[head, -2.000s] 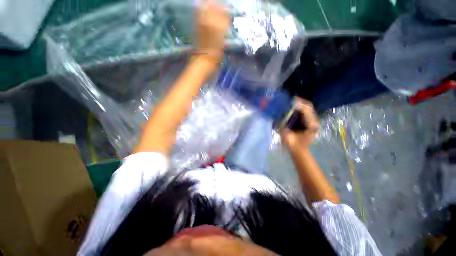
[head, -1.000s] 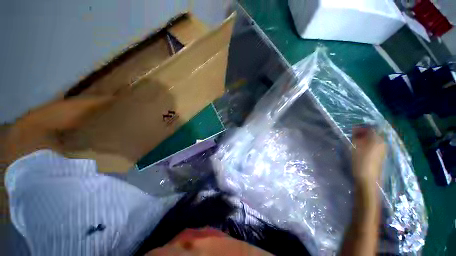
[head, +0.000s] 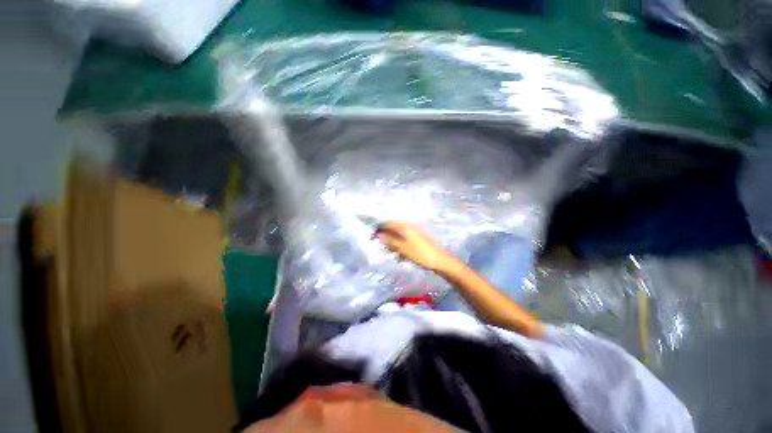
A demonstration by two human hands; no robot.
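Note:
My right hand point(head: 413, 245) is over the middle of a large clear poly bag point(head: 288, 161) and seems to hold a thin dark pen-like cutter point(head: 369, 222) at its fingertips. The hand is blurred. The bag lies from the green table edge down over my lap with its mouth open. Crinkled, shiny film scraps point(head: 347, 275) show in it. My left hand is not in view. No retail box is in my right hand.
A brown carton point(head: 169, 313) stands at the left. A white foam box point(head: 173, 21) is on the green table point(head: 135, 80) at the upper left. A small red object point(head: 416, 300) is on my lap. Film litter lies on the grey floor point(head: 592, 296) at the right.
The view has turned from the carton back to the bag. My right hand has moved from the bag's far side to over its middle. My left arm, earlier at the carton, has gone out of view.

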